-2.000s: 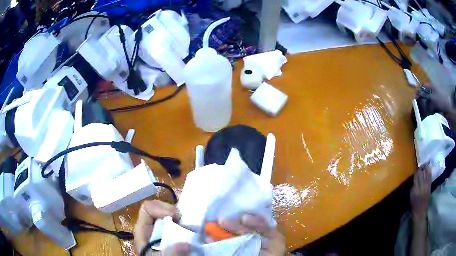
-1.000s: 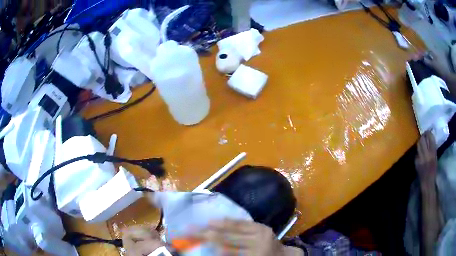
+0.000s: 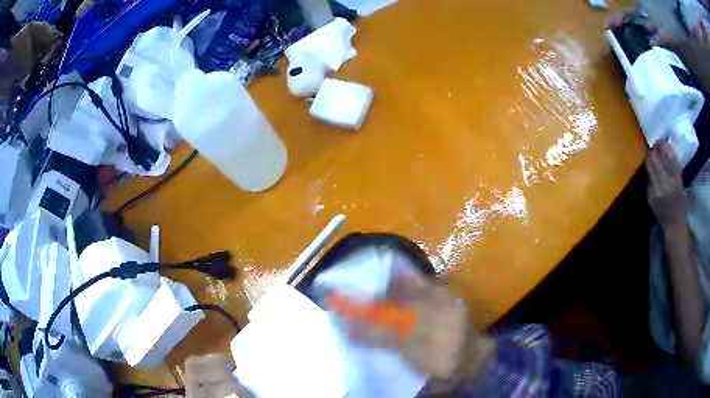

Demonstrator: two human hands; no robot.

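A white security camera (image 3: 288, 346) with a black rounded head lies in front of me at the bottom centre, one flat white antenna pointing up and right. My right hand (image 3: 436, 326), blurred, with orange finger cots, presses a pale wiping cloth (image 3: 362, 274) on the black head and the housing's right side. The cloth and hand hide much of the head. My left hand (image 3: 210, 376) is at the bottom edge by the housing's lower left, partly cut off; its fingertips are hidden at the white body.
A white bottle (image 3: 230, 132) with a bent spout, a white block (image 3: 342, 103) and a small round white part (image 3: 306, 75) stand farther back. Wrapped cameras and black cables (image 3: 124, 270) crowd the left. At right, another person's hand (image 3: 664, 175) touches a camera (image 3: 662, 97).
The view has swung right. The cloth and my right hand have moved from the housing to the black head. The camera has turned from upright in view to a slant.
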